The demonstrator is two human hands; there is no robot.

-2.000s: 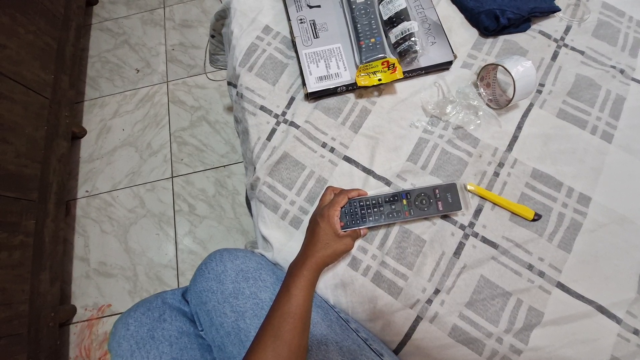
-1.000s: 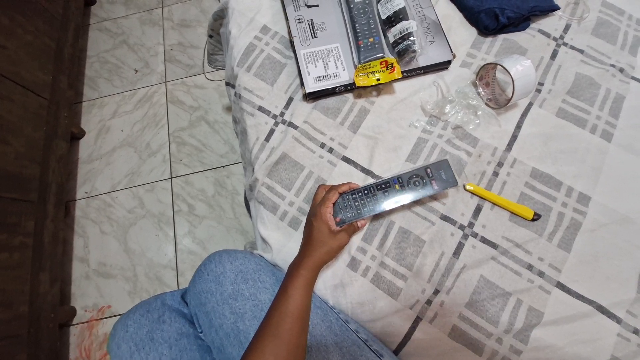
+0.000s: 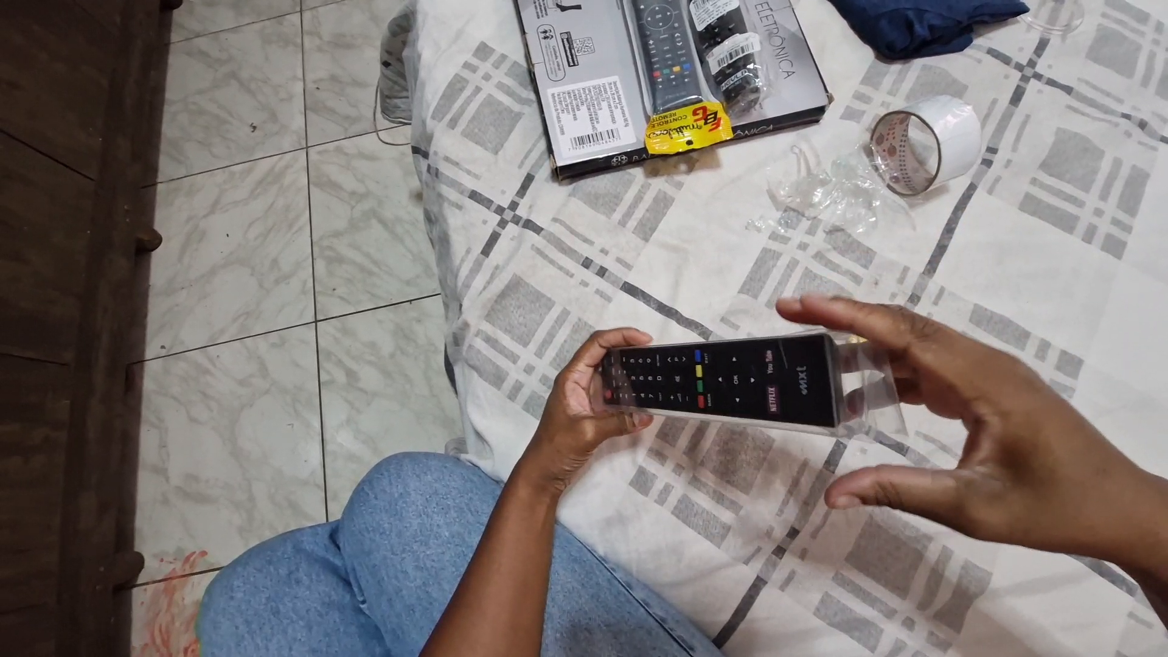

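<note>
My left hand [image 3: 584, 401] grips the number-key end of a black remote control [image 3: 721, 381], which lies inside a clear plastic sleeve [image 3: 871, 388]. The sleeve reaches past the remote's right end. Around that loose end is my right hand [image 3: 958, 420], thumb and fingers wide apart; whether some fingers touch the plastic behind it, I cannot tell. The remote is held over a plaid cloth [image 3: 712, 566], its buttons facing up. The yellow cutter seen earlier is hidden, apart from perhaps a bit of yellow behind the right hand.
A flat printed box [image 3: 593, 109] lies at the top, bearing a packaged remote [image 3: 666, 55] and a dark wrapped item [image 3: 730, 55]. Right of it are crumpled clear plastic [image 3: 826, 196], a roll of tape [image 3: 926, 146] and dark blue fabric [image 3: 912, 23]. Tiled floor [image 3: 228, 246] lies left.
My right hand has come into view from the right, beside the sleeve's end. The left hand still holds the remote, now turned a little so that it lies closer to level across the view.
</note>
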